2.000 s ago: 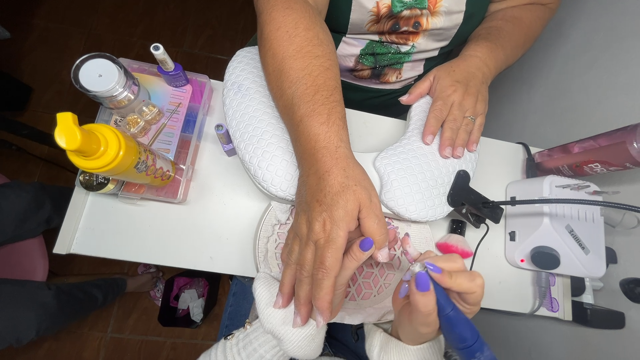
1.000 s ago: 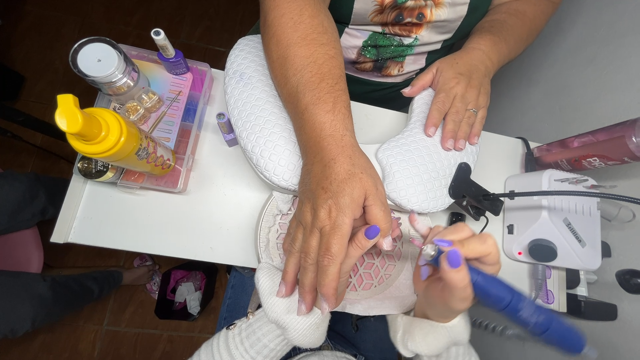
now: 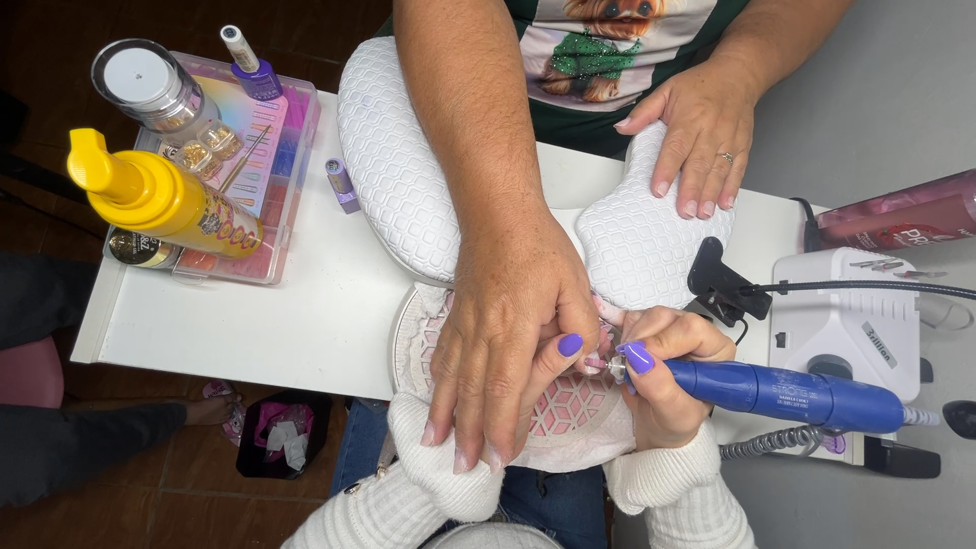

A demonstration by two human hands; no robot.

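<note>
In my right hand (image 3: 663, 374) is a blue electric nail drill handpiece (image 3: 793, 395), its bit at a nail of the other person's right hand (image 3: 511, 328). My left hand (image 3: 545, 374) is mostly hidden beneath that hand; its thumb with a purple nail shows, holding the person's finger. The person's left hand (image 3: 705, 141) rests on a white textured arm rest (image 3: 640, 252). Under the work lies a round dust collector (image 3: 572, 412) with a pink patterned grille and a white cloth around it.
A clear case (image 3: 293, 183) at the left holds a yellow pump bottle (image 3: 168, 202), a clear jar (image 3: 145, 84) and purple nail polish (image 3: 257, 76). A white drill unit (image 3: 839, 328), a black clamp (image 3: 724, 282) and a pink bottle (image 3: 900, 213) stand at the right. A bin (image 3: 282, 438) is on the floor.
The rear of the drill handpiece has swung upward and to the right, so it lies flatter across the view. The person's hands have stayed in nearly the same places.
</note>
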